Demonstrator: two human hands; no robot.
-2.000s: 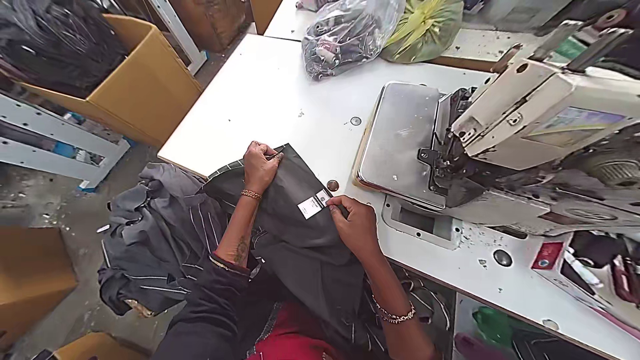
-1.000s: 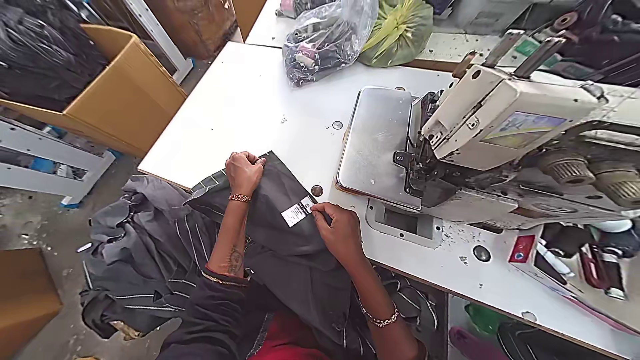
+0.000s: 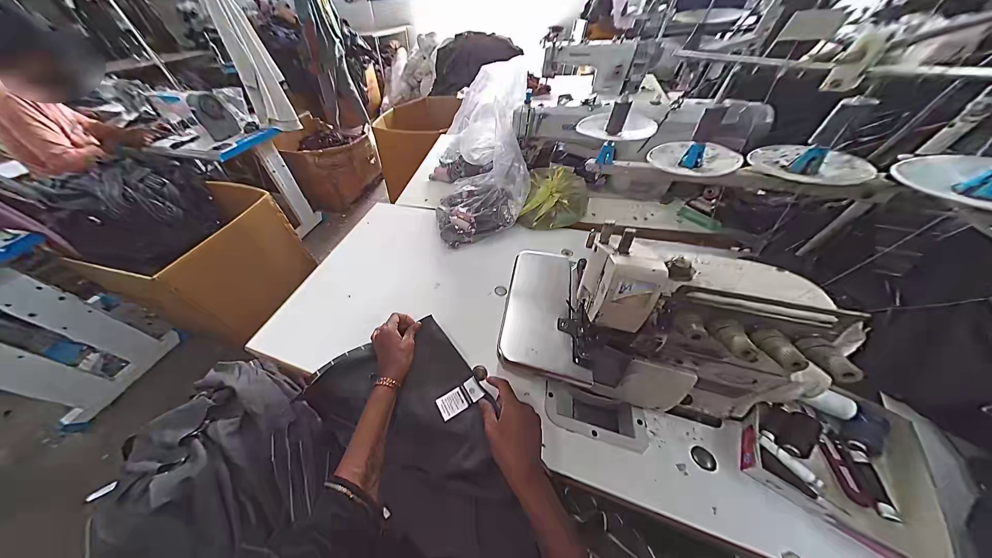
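Note:
Dark fabric of a garment [image 3: 422,457] lies over the front edge of the white sewing table and down over my lap. My left hand [image 3: 395,341] pinches its upper corner. At its right edge my right hand [image 3: 511,422] grips the fabric beside a white care label [image 3: 452,404], which lies face up with writing on it. To the right of my hands stands an overlock sewing machine [image 3: 620,302] with a flat metal plate [image 3: 539,310] at its left. More dark garments with pale seam lines [image 3: 225,465] hang in a heap at the lower left.
Cardboard boxes [image 3: 240,263] stand left of the table [image 3: 372,256]. A clear plastic bag [image 3: 484,186] and a yellow-green bag [image 3: 554,200] sit at the back. Thread cones [image 3: 779,349] and a tray of small tools [image 3: 841,465] are at the right. A person [image 3: 46,132] works at the far left.
The view has tilted up, showing more of the room. Both hands keep their hold on the fabric, and the label stays beside my right hand.

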